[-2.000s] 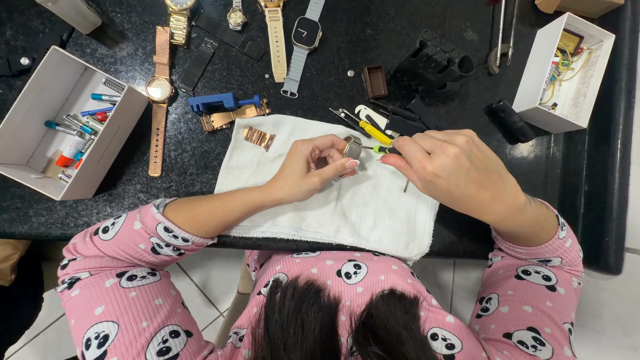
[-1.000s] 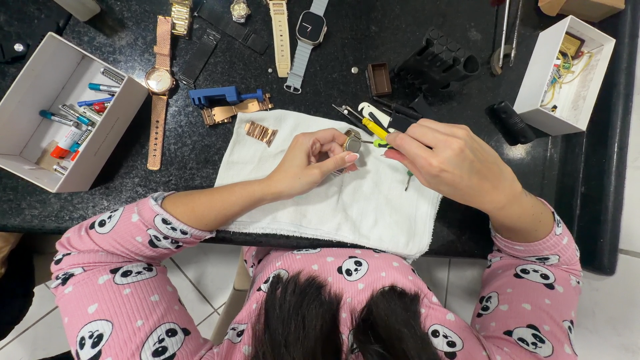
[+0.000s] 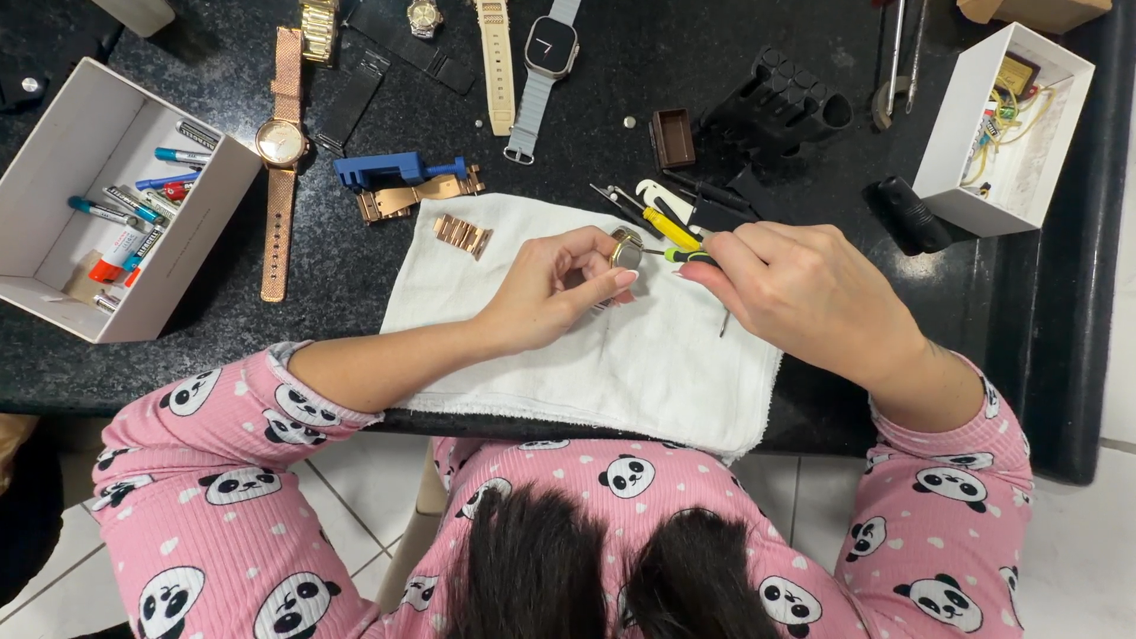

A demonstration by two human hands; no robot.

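My left hand [image 3: 564,288] holds a small gold-toned wristwatch [image 3: 627,250] between thumb and fingers above a white towel [image 3: 568,382]. In my right hand [image 3: 794,284] is a screwdriver with a green and black handle [image 3: 688,256]; its thin shaft points left and its tip is at the watch's edge. Whether the tip touches the case cannot be told. Just behind them lie a yellow-handled tool [image 3: 672,229] and a white hooked tool [image 3: 664,199]. A rose-gold metal bracelet piece [image 3: 462,236] rests on the towel's upper left.
A blue band-holding tool [image 3: 382,169] stands beyond the towel by a rose-gold band. Left are an open white box [image 3: 200,257] of batteries and a rose-gold watch [image 3: 281,143]. A smartwatch [image 3: 551,45], black tool holder [image 3: 772,106] and another white box [image 3: 967,133] lie behind and right.
Both hands stay at the watch with small shifts only. The screwdriver remains in my right hand, pointing at the watch throughout.
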